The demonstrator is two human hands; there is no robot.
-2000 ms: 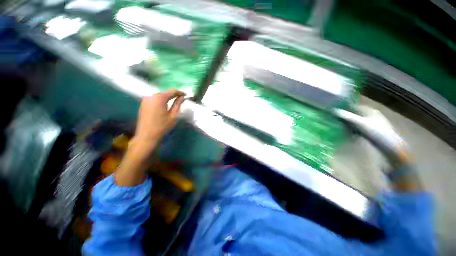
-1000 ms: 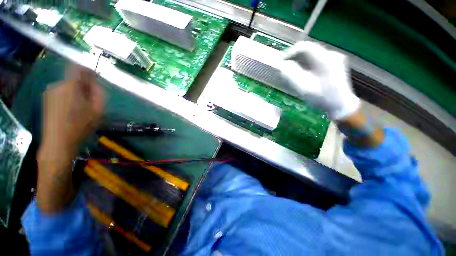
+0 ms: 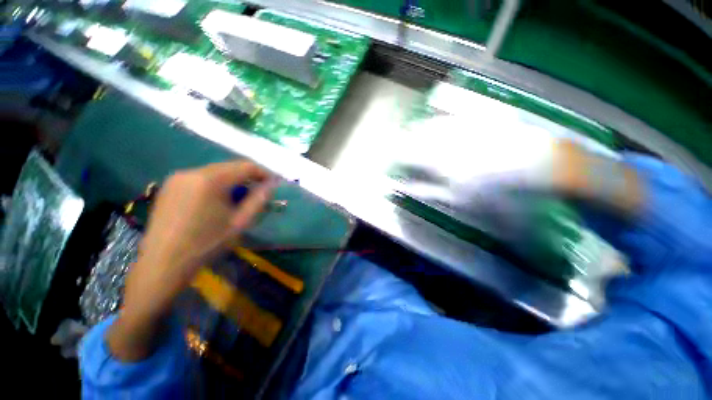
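A green circuit board with heatsinks [image 3: 558, 230] lies on the metal-railed conveyor at the right. My right hand [image 3: 484, 156], in a white glove, is over this board and its heatsinks. It is heavily blurred and overexposed, so its grip cannot be told. My bare left hand [image 3: 204, 209] is over the green mat with its fingers curled. A small metal tip [image 3: 276, 205] shows just beyond its fingers, and a dark blue bit shows between them. The hand hides most of whatever lies there, so whether it holds it cannot be told.
A second green board with heatsinks [image 3: 285, 105] stands on the conveyor to the left, behind the metal rail [image 3: 312, 178]. A dark panel with orange-yellow strips [image 3: 242, 301] lies near my left forearm. A black tray of silvery bits [image 3: 113, 269] and an upright green board [image 3: 39, 234] are at the far left.
The right board has moved right along the conveyor, widening the gap between boards. My right hand has come down over it. My left hand has moved right, over where the screwdriver lay.
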